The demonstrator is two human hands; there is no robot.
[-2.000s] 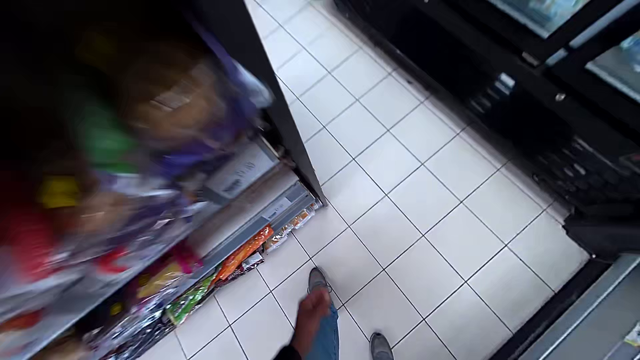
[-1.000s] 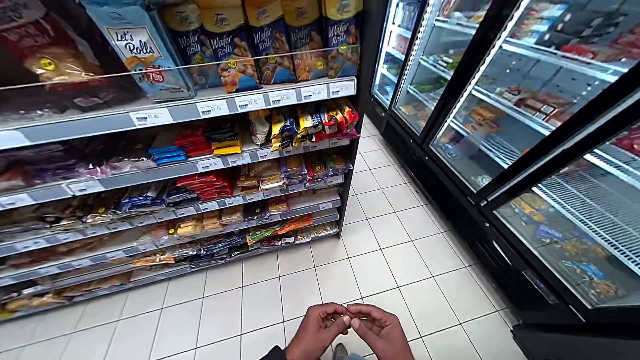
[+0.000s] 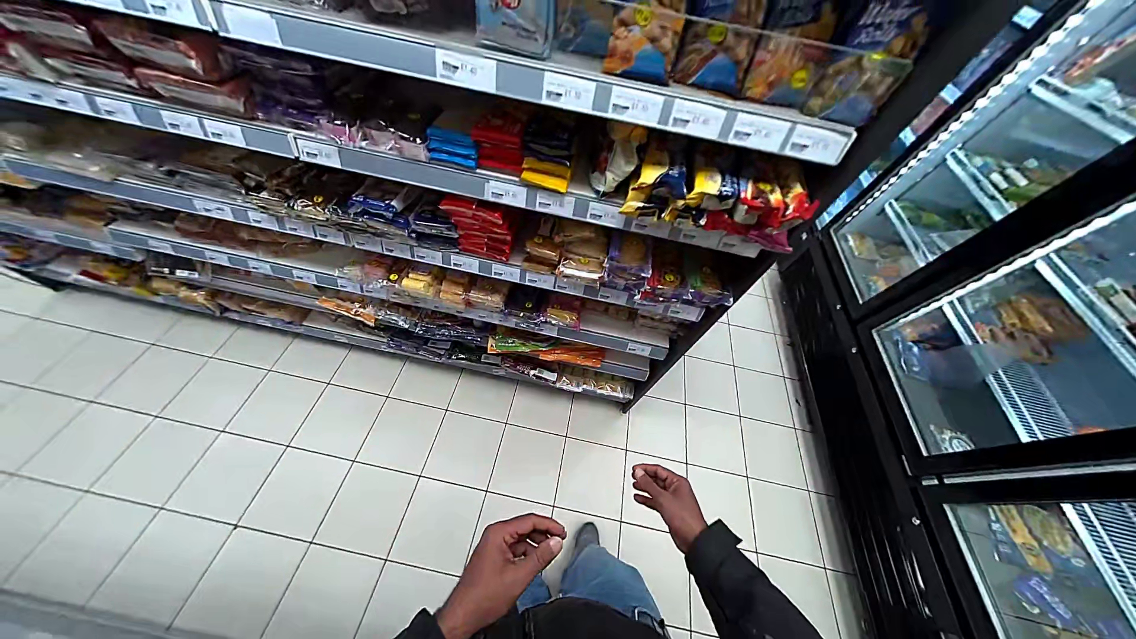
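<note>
My left hand is low in the middle of the view, its fingers curled and the thumb near the fingertips, with nothing visible in it. To its right, my right hand is held out with bent fingers, also with nothing visible in it. Both hands hang over the pale floor tiles and touch neither the shelves nor each other. Beyond them stands a shelf unit with snack packets, among them red packets, blue packets and yellow and red bags near its right end.
Price labels line the shelf edges. At the right stand glass-door fridges with black frames and food packs inside. White floor tiles run between my feet and the shelf unit. Its dark end panel faces the fridges.
My hands, together at the fingertips one second ago, are now apart. Two seconds ago only one hand showed. The view has swung widely and shows more of the shelf unit.
</note>
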